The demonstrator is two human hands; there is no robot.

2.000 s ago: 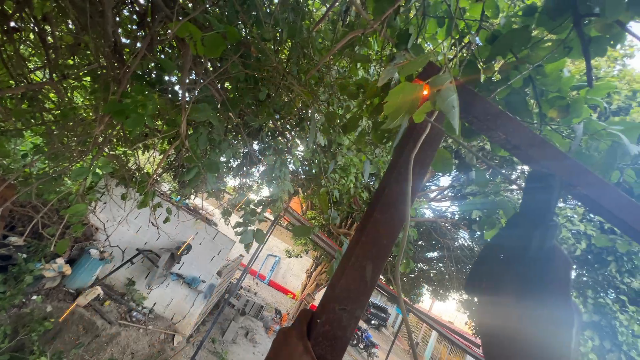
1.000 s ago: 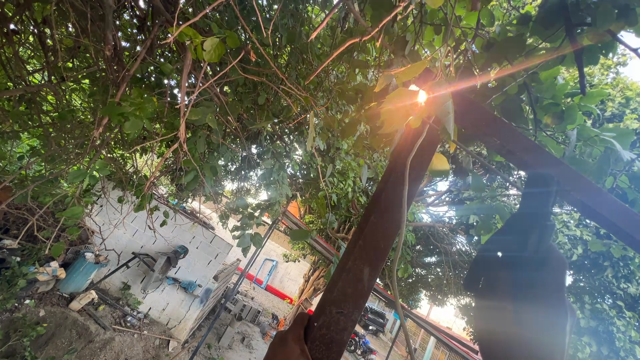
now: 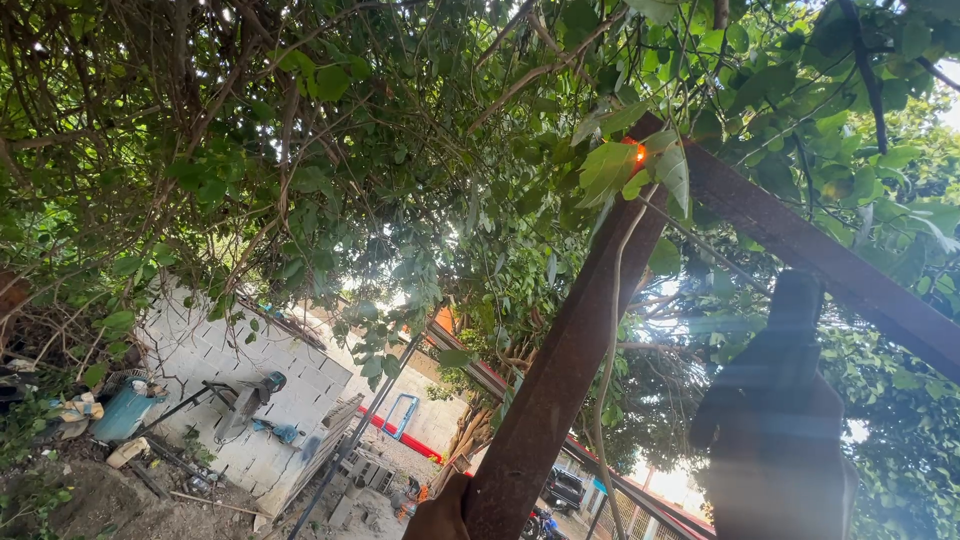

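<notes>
A brown metal beam rises diagonally and meets a second metal beam at an upper corner. An orange glow shows at this joint, partly behind leaves. At the bottom, my left hand grips the lower part of the first beam, its thumb against the edge. My right hand, a dark shape blurred by glare, is around what looks like a welding electrode holder. A thin rod runs from near the holder toward the joint. The fingers are hard to make out. A vine stem hangs along the first beam.
Dense branches and leaves surround the joint. Lower left are a pale block wall, a chop saw on a stand, a blue container and scattered debris. Farther off stand concrete blocks, a dark vehicle and a motorcycle.
The glow at the joint flared brighter with a streak of light one second ago and is now smaller and orange-red. Both hands stay in nearly the same places.
</notes>
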